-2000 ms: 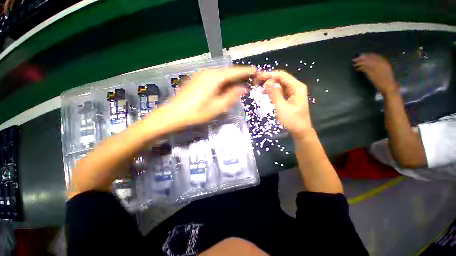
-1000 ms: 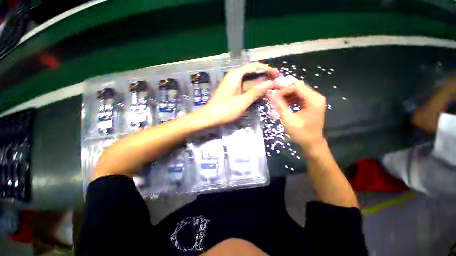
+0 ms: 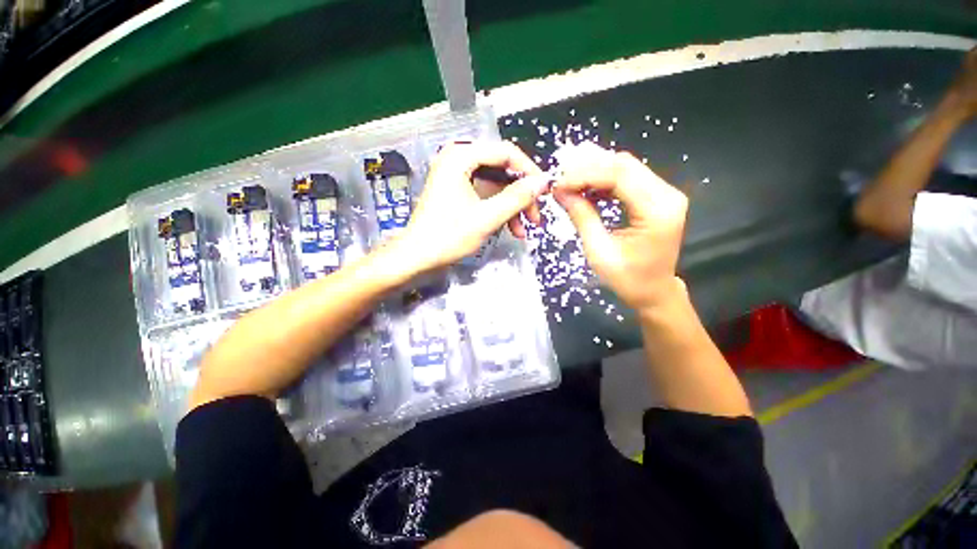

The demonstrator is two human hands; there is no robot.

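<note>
My left hand [image 3: 461,204] is over the upper right of the clear blister tray [image 3: 143,257], fingers bent. My right hand [image 3: 632,225] is just right of it, above small pale parts [image 3: 568,263] heaped and scattered on the bench. The fingertips of both hands meet above the tray's right edge. Something dark shows between my left thumb and fingers, but I cannot make out what it is or what the fingertips pinch. Phone board modules [image 3: 318,223] lie in upper-row pockets, dark ends toward the belt. More lie in the lower row, partly hidden by my left forearm and glare.
A green conveyor belt [image 3: 268,80] with white edging runs behind the bench, with a grey upright [image 3: 450,54] at the tray's back edge. Black component trays [image 3: 21,375] lie at far left. Another person's arm [image 3: 911,161] is at far right. A red stool [image 3: 777,338] is below the bench.
Both hands stay together at the tray's right edge, with small finger shifts. The other person's arm has moved right, off the clear plastic. The view has shifted slightly.
</note>
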